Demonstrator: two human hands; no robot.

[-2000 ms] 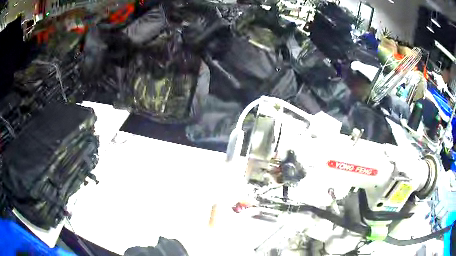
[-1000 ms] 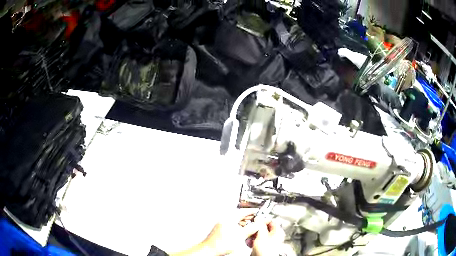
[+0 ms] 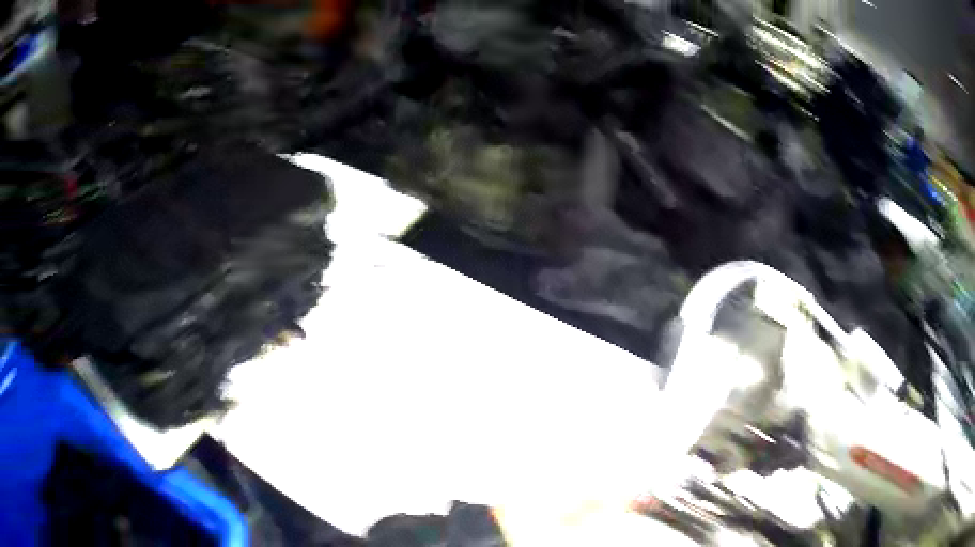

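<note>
The frame is strongly blurred. My left hand (image 3: 551,525) is a washed-out, skin-coloured patch at the bottom edge, right of a dark sleeve (image 3: 433,526). Its fingers and anything in them cannot be made out. My right hand cannot be made out. The white sewing machine (image 3: 845,401) with its red label stands at the right, its needle area smeared by blur and glare. The stack of black and camouflage pieces (image 3: 192,267) lies on the left part of the white table (image 3: 460,385).
A blue bin (image 3: 176,486) with a dark inside is at the lower left, beside the table. A large heap of dark and camouflage bags (image 3: 641,171) lies behind the table. A white curved lamp neck (image 3: 700,305) rises by the machine head.
The view has swung left, so the machine, stack and table sit further right and the blue bin shows more. The hands, seen near the needle a second ago, are now mostly lost in glare and blur.
</note>
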